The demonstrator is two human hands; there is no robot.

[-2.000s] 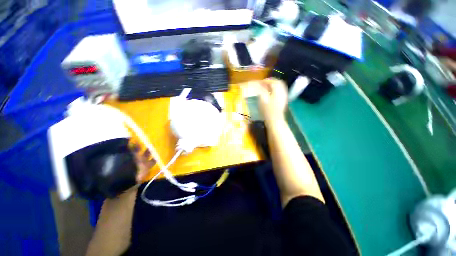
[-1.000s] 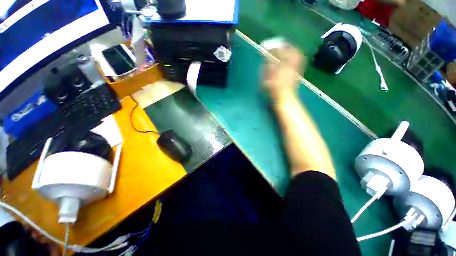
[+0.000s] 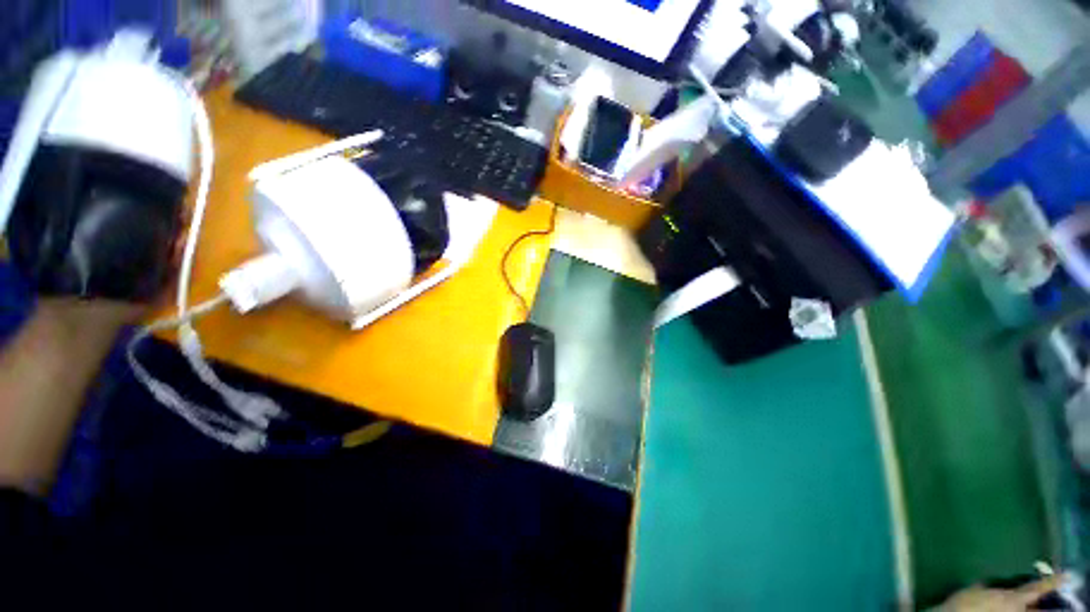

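Observation:
A white-and-black dome camera is at the far left, held up at the desk's left side. My left hand is under and behind its black head; the wrist shows and most fingers are hidden. A second dome camera lies tilted on the orange desk top, black head towards the keyboard, with two white antennas. White pigtail cables hang over the desk's front edge. My right hand is at the bottom right edge, cut off and blurred, beside a small white-and-dark thing; its grip cannot be told.
A black mouse lies on a dark green pad. Behind are a keyboard, a blue tray, an orange box holding a phone, and a black printer-like box with a white strip. A green work surface runs along the right.
My right hand has moved from the middle of the green surface to the bottom right edge. The view has turned left, bringing my left hand's camera into fuller view; the desk camera stays on the desk.

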